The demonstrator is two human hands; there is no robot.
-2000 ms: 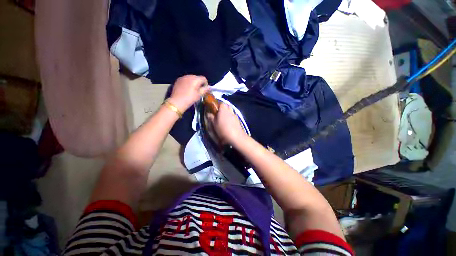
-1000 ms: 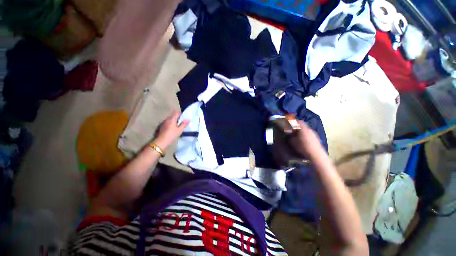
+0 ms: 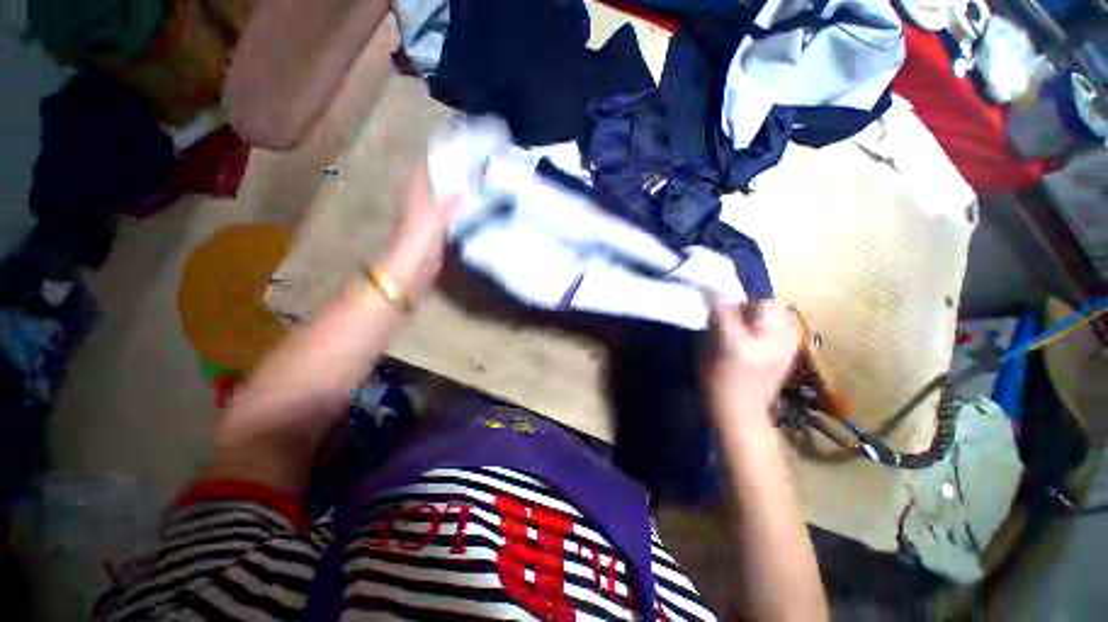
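Observation:
My left hand (image 3: pixel 425 231) is blurred and holds the left end of a white panel (image 3: pixel 547 243) of the navy garment. My right hand (image 3: pixel 751 352) grips the panel's right end. The panel is stretched between both hands over the table and blurred. Navy cloth (image 3: pixel 668 401) hangs below it near the table's front edge. The shinier navy lining (image 3: pixel 650 182) with a tiny pale label lies behind. The steam iron (image 3: pixel 824 386), with its orange-brown handle, stands just right of my right hand, partly hidden by it.
The black hose (image 3: pixel 917 458) curves right from the iron to blue and yellow lines (image 3: pixel 1055 334). An off-white pad (image 3: pixel 966 492) hangs at the table's right edge. A pinkish padded shape (image 3: pixel 298 67) is at back left. A yellow round item (image 3: pixel 231 298) lies beyond the left edge.
My right hand has let go of the iron, which now stands at the right, and has taken the panel's right end. The white panel has been lifted and turned, and navy cloth now hangs down.

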